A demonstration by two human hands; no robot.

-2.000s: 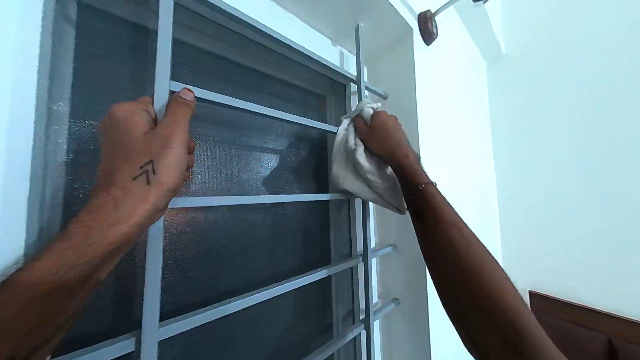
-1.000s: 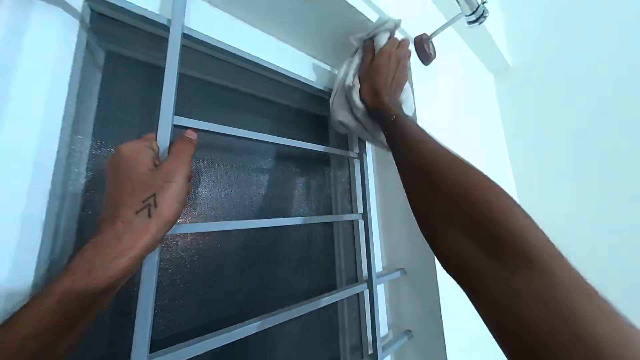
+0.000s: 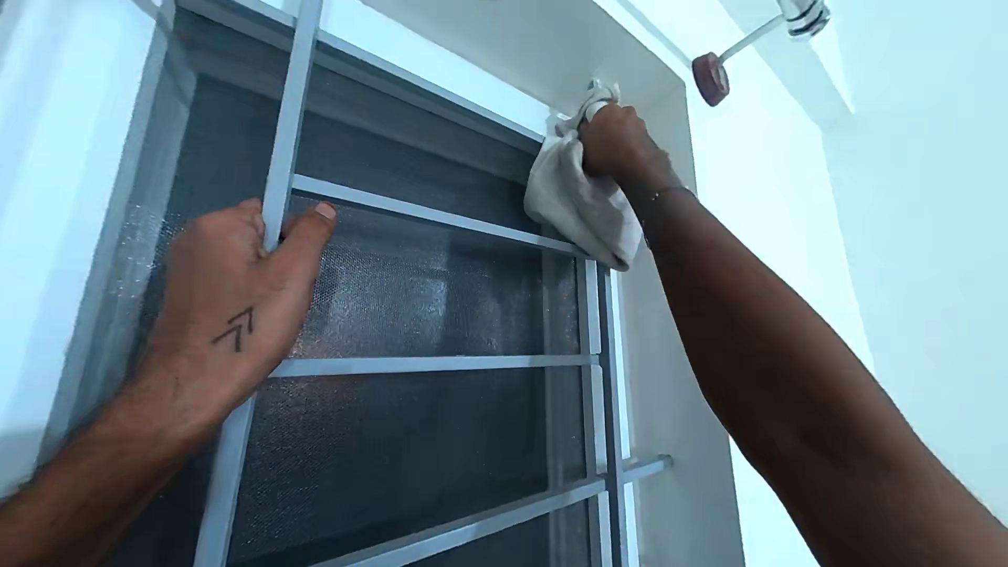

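Note:
My left hand (image 3: pixel 236 299) is wrapped around a vertical bar (image 3: pixel 291 118) of a painted window grille, left of centre in the head view. At the upper right, my right hand (image 3: pixel 622 146) grips a pale cloth (image 3: pixel 579 193), bunched at the top, around the upper part of the right vertical bar (image 3: pixel 613 394). The cloth hangs down over the bar and hides that stretch of it. Behind the grille lies a dark textured window pane (image 3: pixel 425 291).
Several crossbars, one of them the upper crossbar (image 3: pixel 433 214), span the window. The window recess wall (image 3: pixel 669 378) runs down the right side. A curtain rod end with a dark round bracket (image 3: pixel 710 79) projects near the top right corner.
My right hand with the cloth has come down from the top corner of the recess, where it lay flat a second ago, to the bar. My left hand still holds its bar.

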